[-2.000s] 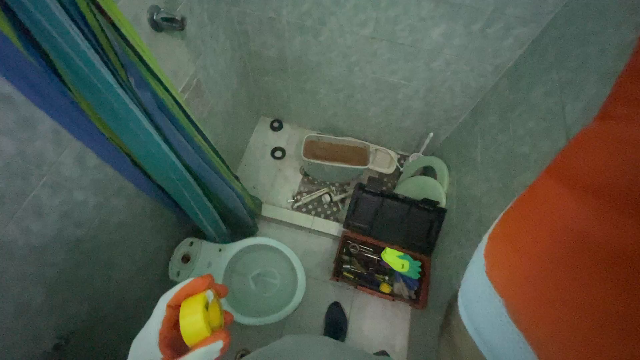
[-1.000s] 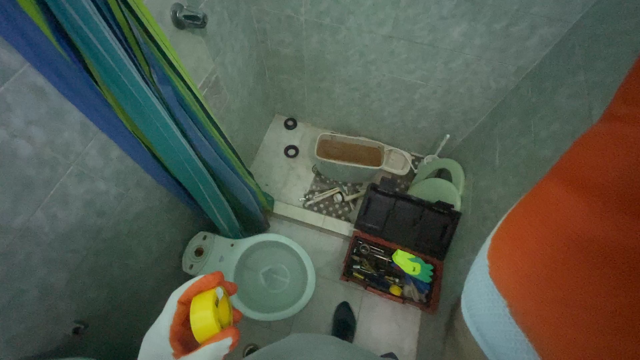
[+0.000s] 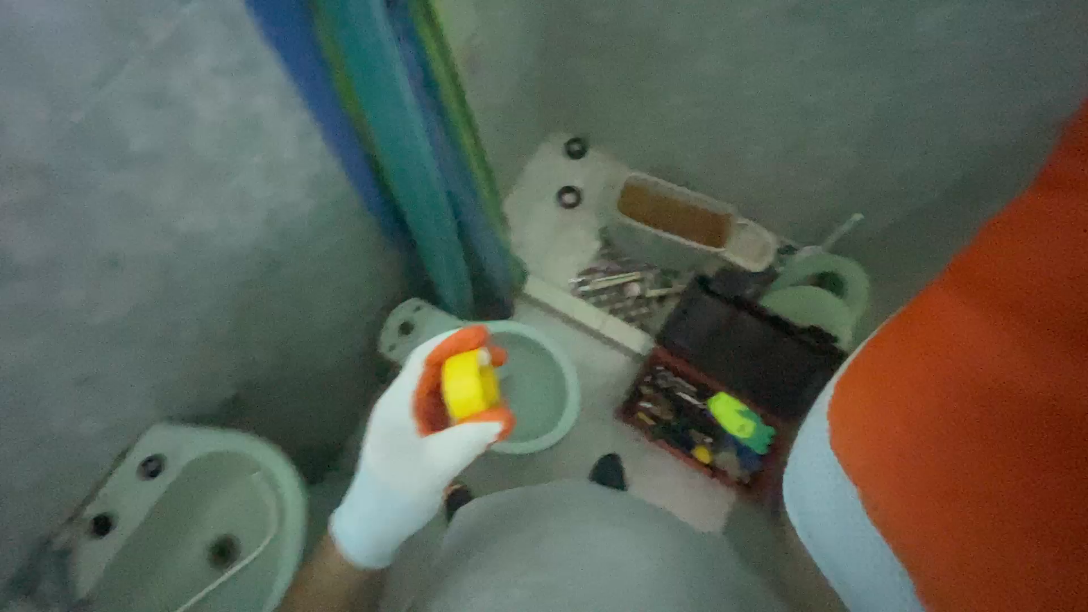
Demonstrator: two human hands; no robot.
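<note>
My left hand, in a white glove with orange-coated palm and fingers, grips a round yellow plastic spool that looks like a roll of tape. The hand is raised above the pale green toilet bowl, hiding part of it from view. At the right edge my right hand, in the same kind of glove with a white cuff, is very close to the camera. Its fingers lie outside the frame, so whether it holds anything cannot be told.
A pale green sink is at lower left, a striped shower curtain above. An open toolbox holds tools and bright gloves. Past a low curb lie an opened toilet tank, metal fittings, black rings and a toilet seat.
The view has swung left, bringing the sink into sight. My left hand has come up in the frame, with the yellow spool still in its grip, and more of its wrist shows.
</note>
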